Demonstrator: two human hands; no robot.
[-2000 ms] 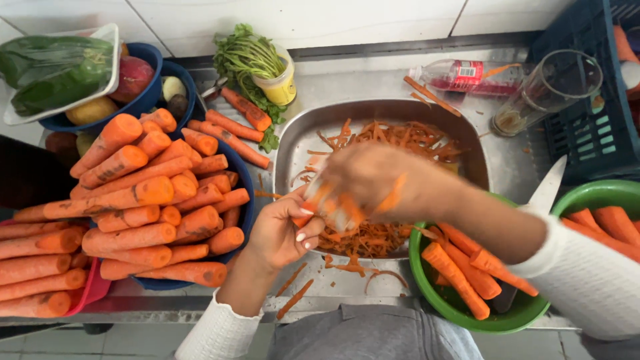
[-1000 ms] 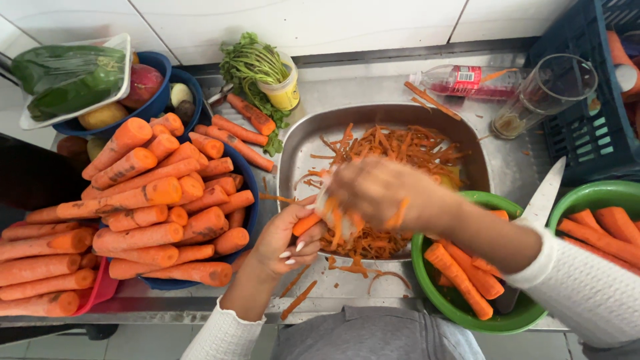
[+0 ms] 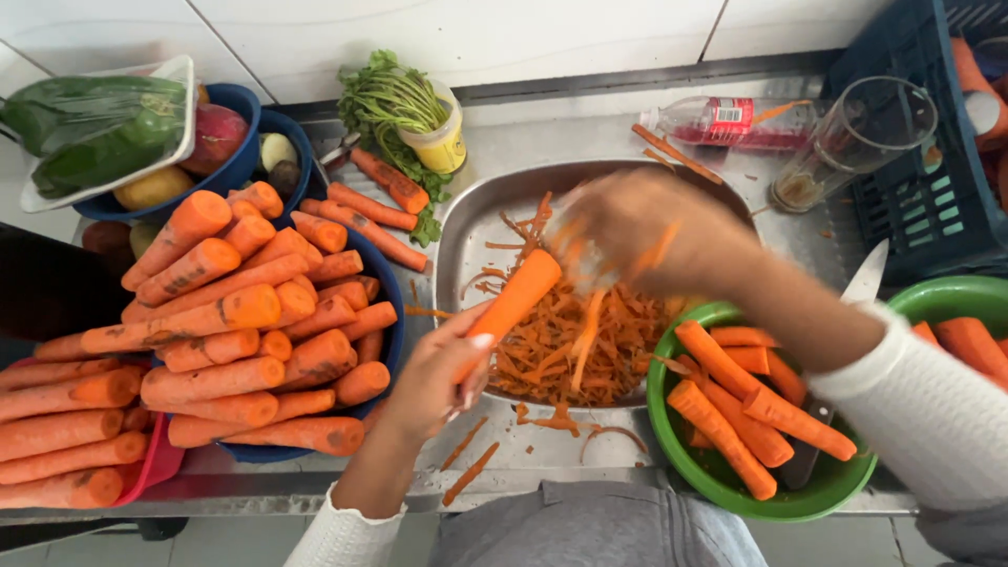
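Observation:
My left hand grips a carrot near its lower end, the other end tilted up and right over the sink basin's left part. My right hand, blurred by motion, is closed over the basin just right of the carrot's upper end. It holds something thin that cannot be made out, with orange strips hanging about the fingers. Below both hands lies a heap of carrot peelings in the steel sink basin. Carrots without skin fill a green bowl under my right forearm, where a knife also rests.
Unpeeled carrots pile high in a blue bowl, beside a red container. Behind stand a yellow-labelled tub with herbs, a plastic bottle, a drinking glass and a blue crate. Another green bowl is at right.
The carrot in my left hand now shows much more of its length, pointing up and right. My right hand still moves in a blur over the basin.

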